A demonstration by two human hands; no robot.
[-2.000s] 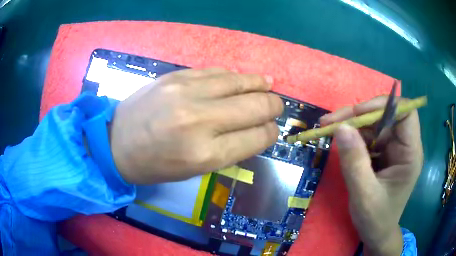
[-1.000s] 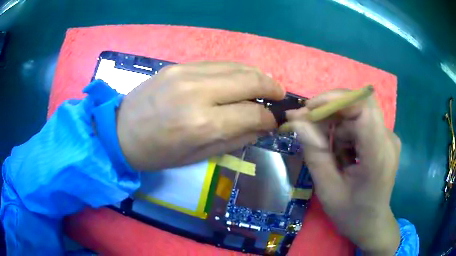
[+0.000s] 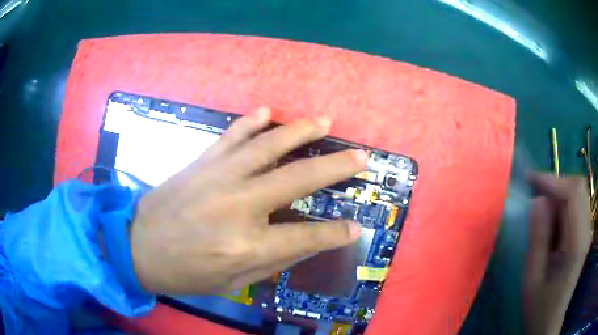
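The opened tablet (image 3: pixel 172 112) lies insides up, with the blue mainboard (image 3: pixel 294 299) at its right end. A bare metal plate (image 3: pixel 321 275) and a yellow tape strip (image 3: pixel 372 273) sit on the board. My left hand (image 3: pixel 226 229) lies palm down across the tablet, fingers spread, hiding its middle. My right hand (image 3: pixel 557 242) is blurred at the far right, off the tablet. A thin yellow pry stick (image 3: pixel 555 150) shows just beyond its fingers; whether they touch it is unclear. No tweezers can be made out.
The red-pink foam pad (image 3: pixel 459 150) lies under the tablet on the shiny dark green bench (image 3: pixel 367 26). Golden flex cables (image 3: pixel 589 157) lie at the right edge, partly behind my right hand. A dark object shows at the bottom right corner.
My right hand has moved from the board to the far right, and the pry stick is off the board. My left hand has spread its fingers and shifted down. The tablet has shifted down and left on the pad.
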